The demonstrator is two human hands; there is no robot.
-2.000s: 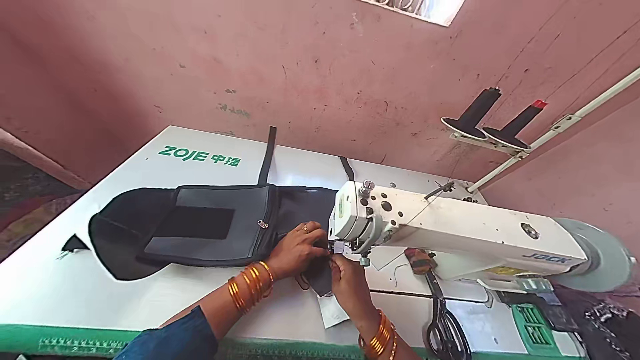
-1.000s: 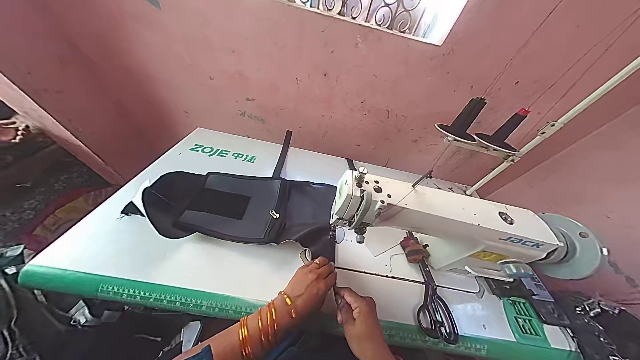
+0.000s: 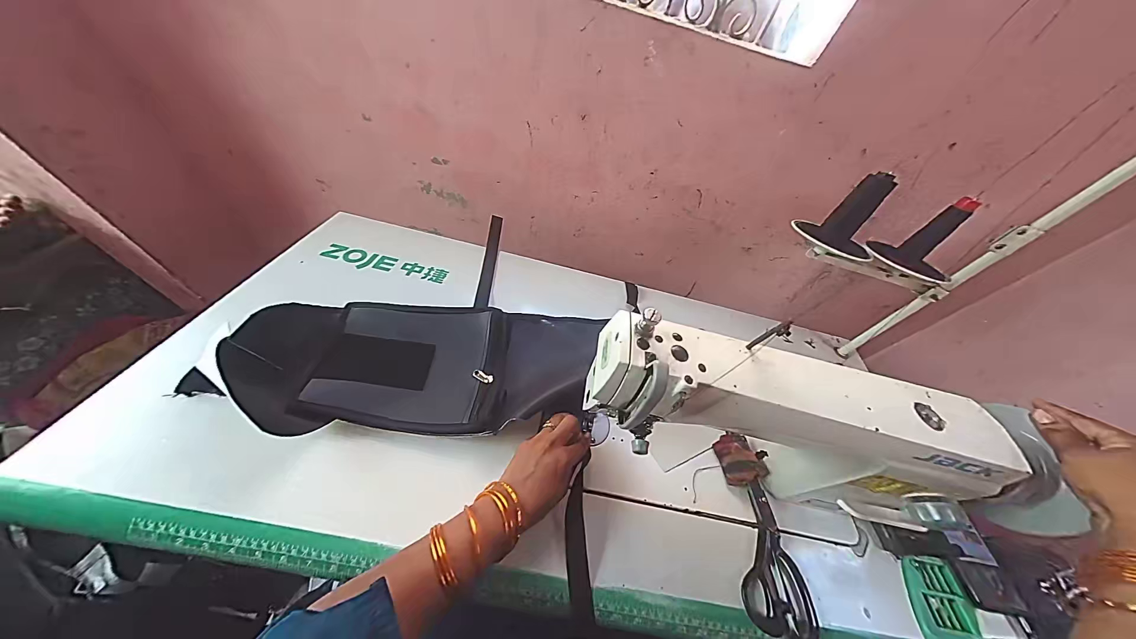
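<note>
My left hand pinches the edge of a black fabric bag piece close beside the needle area of a white Jack sewing machine. A black strap runs from under those fingers down over the table's front edge. The bag piece lies flat to the left, with a zipper pull and a dark rectangular patch on it. At the far right my right hand rests against the machine's handwheel, its fingers spread. The needle and presser foot are mostly hidden by the machine head and fingers.
Black-handled scissors lie on the white table in front of the machine. A green plastic tray and small items are at the right. Two black thread cones stand on a rack behind. A black scrap lies at the left.
My right hand has left the fabric beside my left hand and moved right to the handwheel. My left hand has moved up from the strap to the needle area.
</note>
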